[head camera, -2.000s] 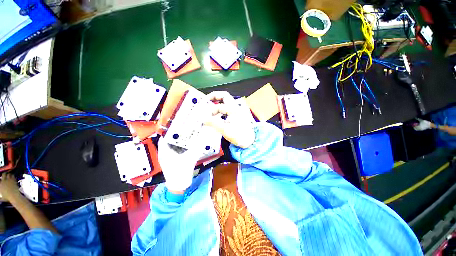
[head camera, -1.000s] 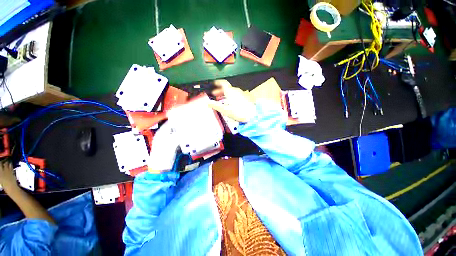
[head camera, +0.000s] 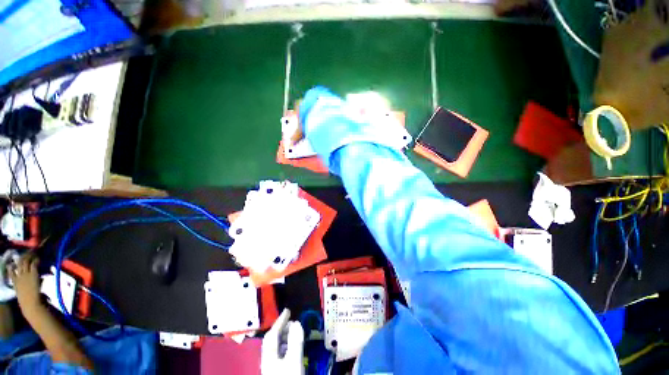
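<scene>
My right arm reaches over the bench to the green surface. My right hand (head camera: 297, 130), mostly hidden by its blue sleeve, is at a white square unit (head camera: 292, 145) on an orange-red pad; its grip is hidden. Another white unit (head camera: 396, 132) is partly behind the sleeve. My left hand (head camera: 283, 347), white-gloved and cut off by the bottom edge, is empty with fingers apart. Right of it lies a white unit with a printed face (head camera: 356, 315) on red pads. White units with dark corner dots lie at left centre (head camera: 273, 225) and lower left (head camera: 232, 302).
A dark square (head camera: 447, 135) lies on an orange pad on the green surface. A tape roll (head camera: 607, 132), crumpled white paper (head camera: 551, 202) and yellow cables (head camera: 642, 192) are at right. A black mouse (head camera: 163, 256), blue cables (head camera: 139, 205) and another person's hand (head camera: 28, 275) are at left.
My hands were together over the units in front of me. My right arm has since stretched forward to the green surface, and my left hand has moved down. The view has shifted.
</scene>
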